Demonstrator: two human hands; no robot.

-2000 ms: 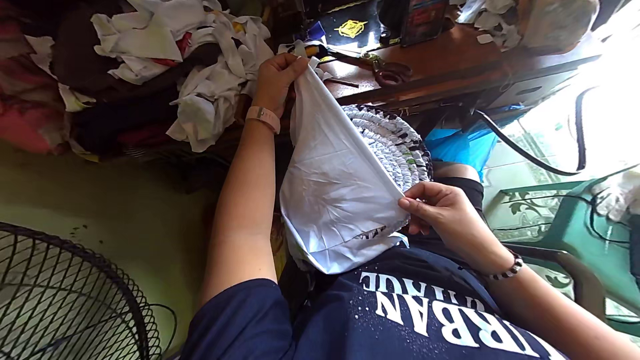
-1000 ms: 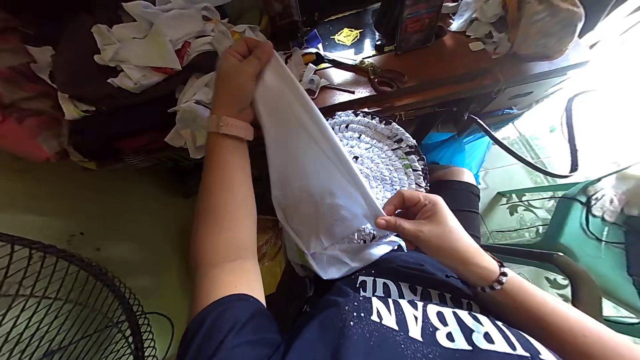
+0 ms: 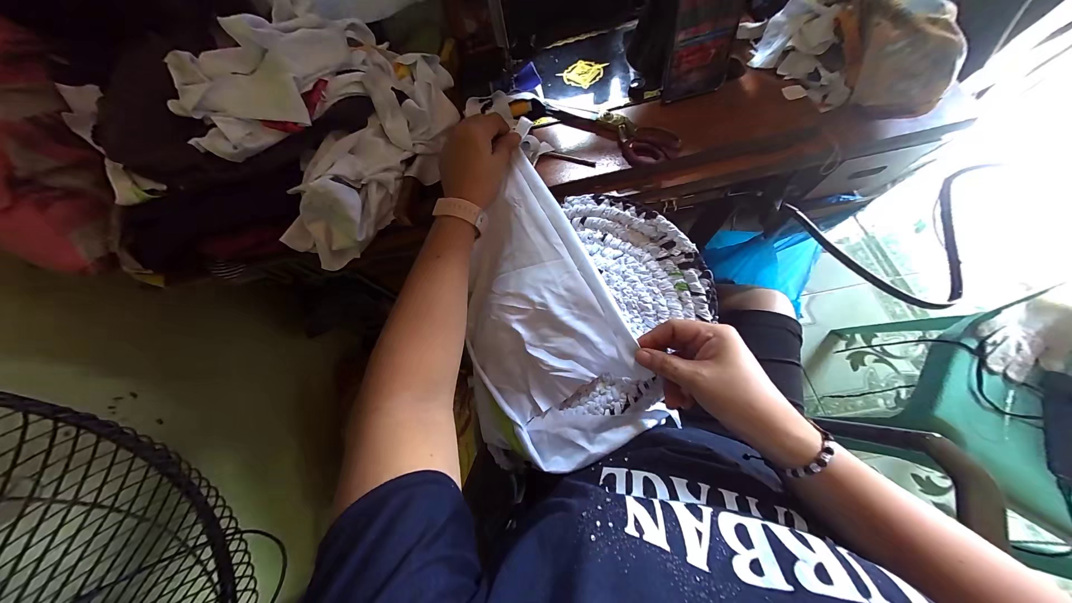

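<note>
A thin white cloth point(image 3: 544, 318) is stretched between my two hands over my lap. My left hand point(image 3: 477, 159) pinches its upper end near the table edge. Lower down and to the right, my right hand point(image 3: 699, 360) grips the cloth's edge between thumb and fingers. Behind and partly under the cloth lies a round white rag mat point(image 3: 645, 260) with dark flecks and a dark rim. Scissors point(image 3: 641, 142) with reddish-brown handles rest on the table just beyond my left hand.
White fabric scraps point(image 3: 335, 109) are heaped at upper left. The wooden table point(image 3: 754, 117) spans the top. A black fan guard point(image 3: 109, 502) stands at lower left, a green plastic chair point(image 3: 955, 385) at right. A blue plastic bag point(image 3: 766, 260) sits beyond my knee.
My left hand moved up and left with the cloth, then back right towards the scissors. My right hand has kept its pinch on the edge.
</note>
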